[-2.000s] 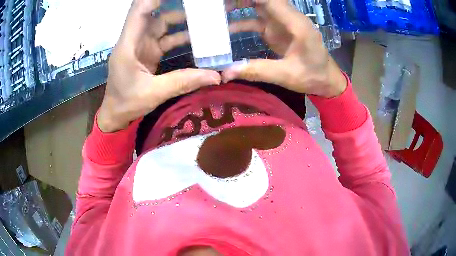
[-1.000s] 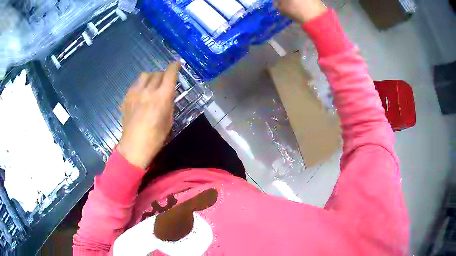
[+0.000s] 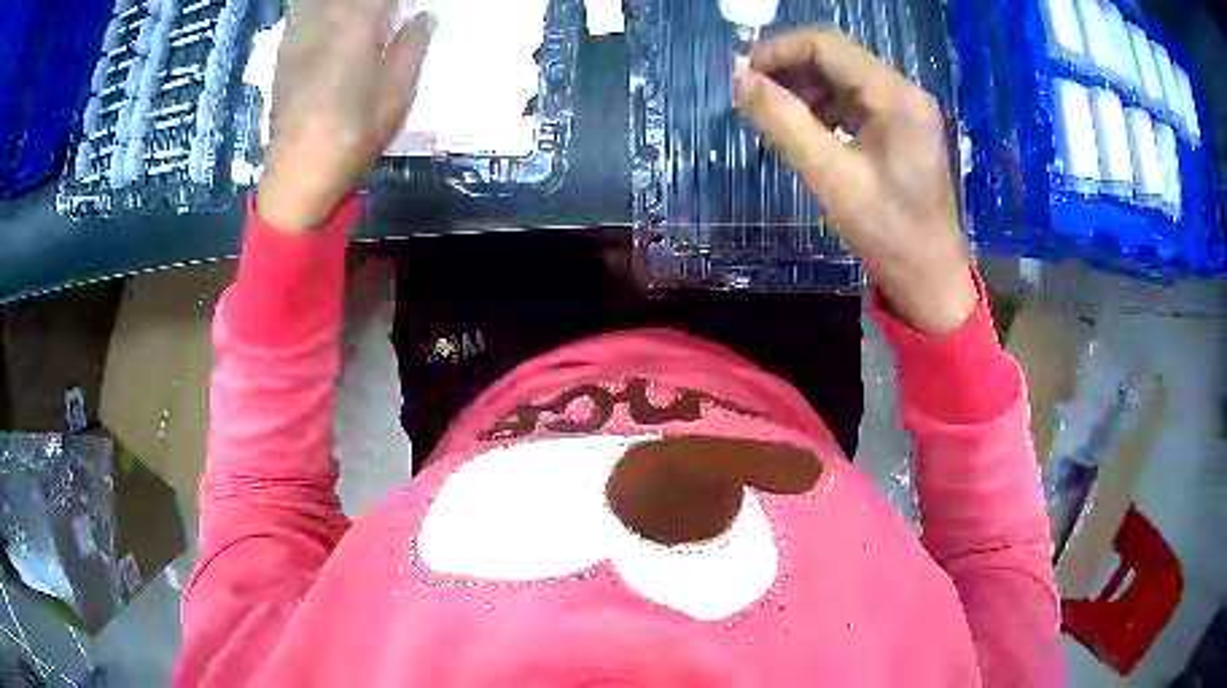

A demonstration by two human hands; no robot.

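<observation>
My left hand (image 3: 330, 108) is blurred over the left part of the heap of small white pieces (image 3: 482, 81) in a clear tray. Its fingers reach the top edge, so I cannot tell if it holds anything. My right hand (image 3: 861, 155) is over the central clear ribbed tray (image 3: 693, 202). Its thumb and forefinger pinch a slim part (image 3: 743, 43). A rounded white end (image 3: 748, 11) shows beyond the fingertips, near the top edge.
A blue tray (image 3: 1002, 215) at the right holds rows of white units (image 3: 1103, 128). A clear tray with rows of slim parts (image 3: 162, 108) is at the left, with another blue tray (image 3: 34, 114) beyond. A white slip (image 3: 604, 15) lies between trays. A red stool (image 3: 1130, 591) stands on the floor.
The view has swung back left. My right hand has left the blue tray and now holds a slim part over the central tray. My left hand has moved from the central tray to the white heap.
</observation>
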